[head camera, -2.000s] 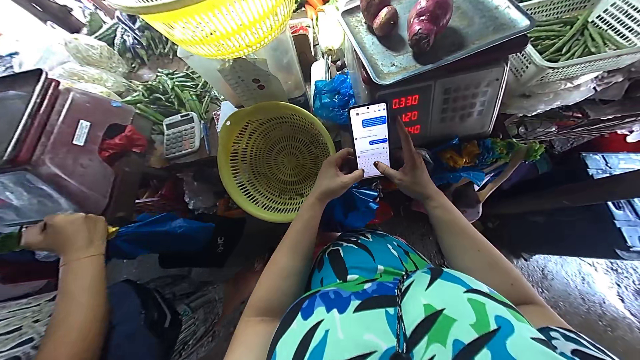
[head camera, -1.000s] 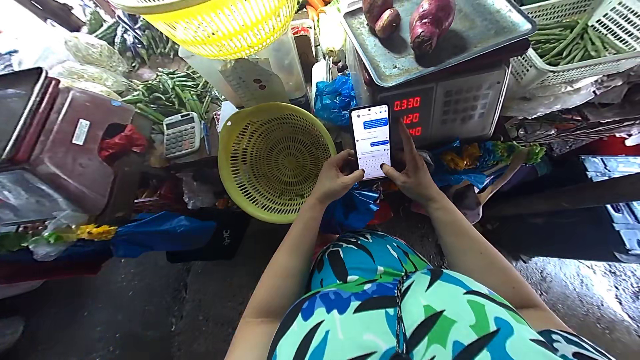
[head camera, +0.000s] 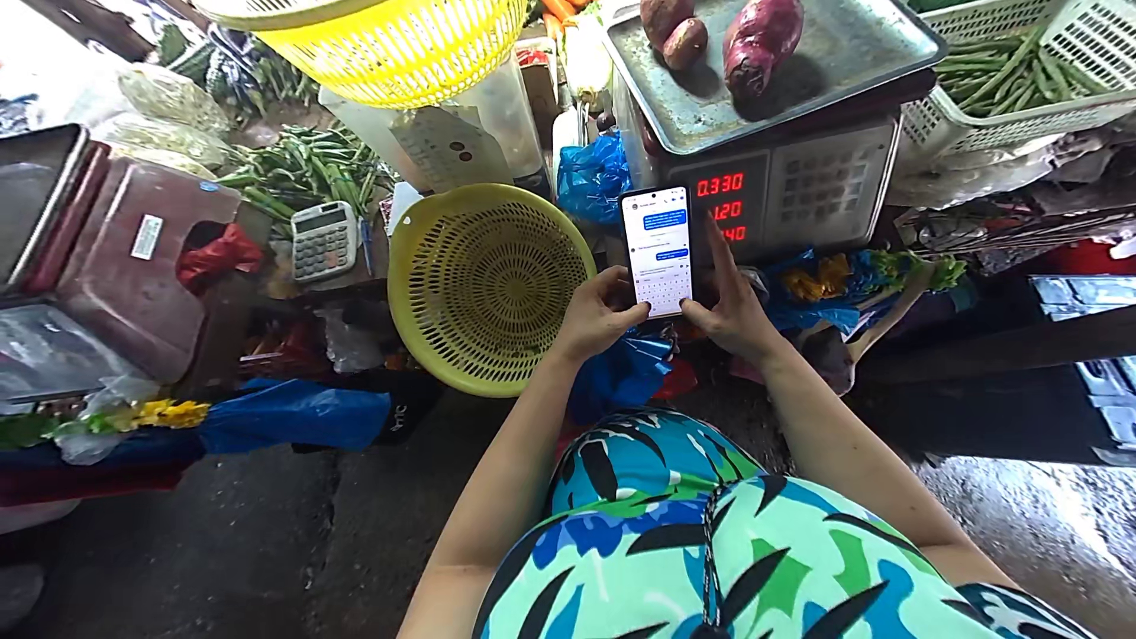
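Note:
A smartphone (head camera: 658, 248) is held upright between my two hands, its lit screen showing a message thread and a keyboard. My left hand (head camera: 602, 315) grips its lower left edge, thumb over the keyboard. On the right edge, my right hand (head camera: 729, 306) supports it with the thumb low on the screen and a finger extended upward. Just left of the phone is a yellow-green plastic basket (head camera: 493, 284) with nothing in it. Behind the phone stands a digital scale (head camera: 803, 191) with red digits, partly hidden; its metal tray (head camera: 830, 67) bears purple-skinned sweet potatoes (head camera: 761, 44).
A calculator (head camera: 325, 241) lies beside green vegetables (head camera: 311, 173) at left. A bright yellow basket (head camera: 417, 53) hangs over the upper left. Blue plastic bags (head camera: 595, 177) are behind the phone. Green beans (head camera: 1012, 75) fill a white basket at upper right. Another scale (head camera: 133, 266) stands far left.
The other person's arm at the far left, seen two seconds ago, has gone out of view. My hands remain around the phone, and a further message bubble shows on its screen.

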